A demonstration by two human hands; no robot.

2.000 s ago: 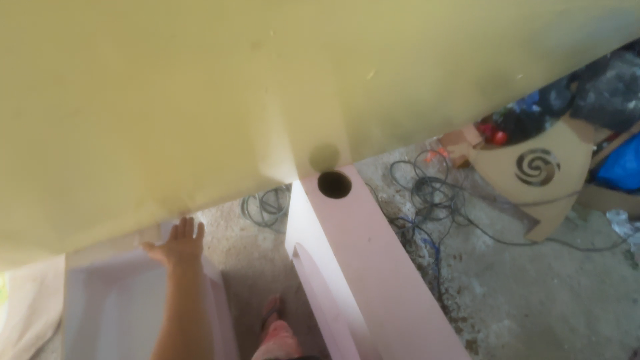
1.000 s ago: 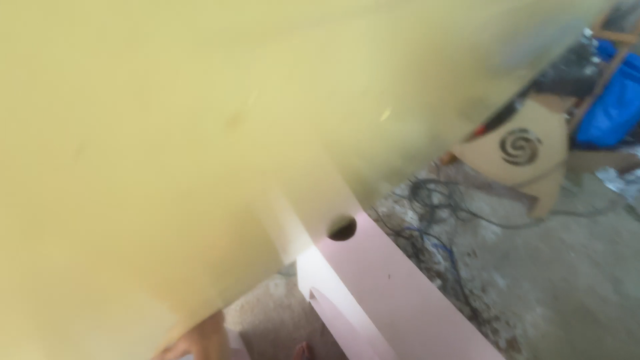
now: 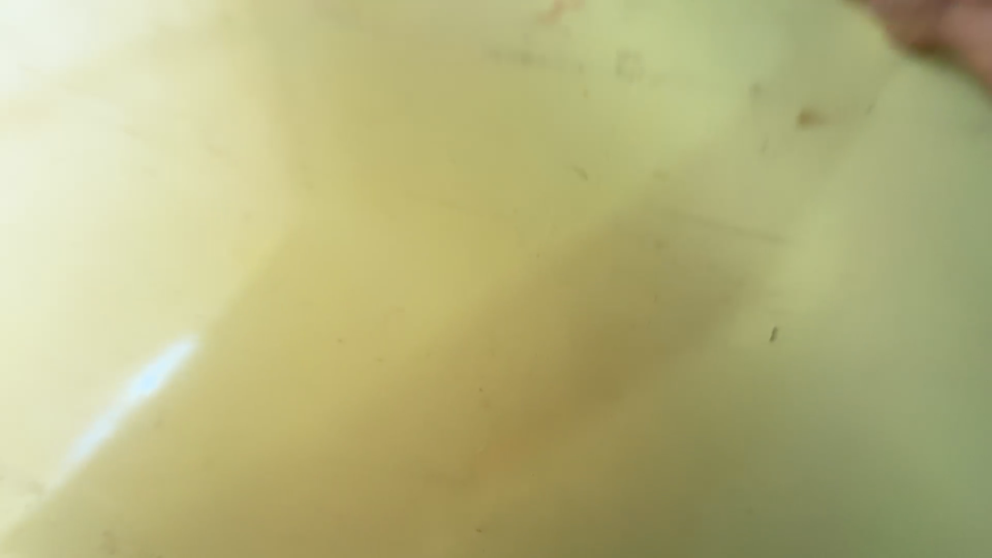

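Note:
A smooth, glossy yellowish sheet (image 3: pixel 449 271) fills almost the whole head view, very close to the camera. It has small dark specks, faint scratches and a bright streak of reflected light at the lower left. At the top right corner, a blurred, skin-coloured part, apparently of my right hand (image 3: pixel 942 35), shows at the sheet's edge. Its fingers and grip cannot be made out. My left hand is out of view.
The sheet hides the floor and whatever stands behind it. Broad soft shadows and brighter patches lie across its surface.
The sheet now covers nearly the whole view, hiding the pink piece with the round hole, the cables and the floor. The hand seen earlier at the lower left is out of view.

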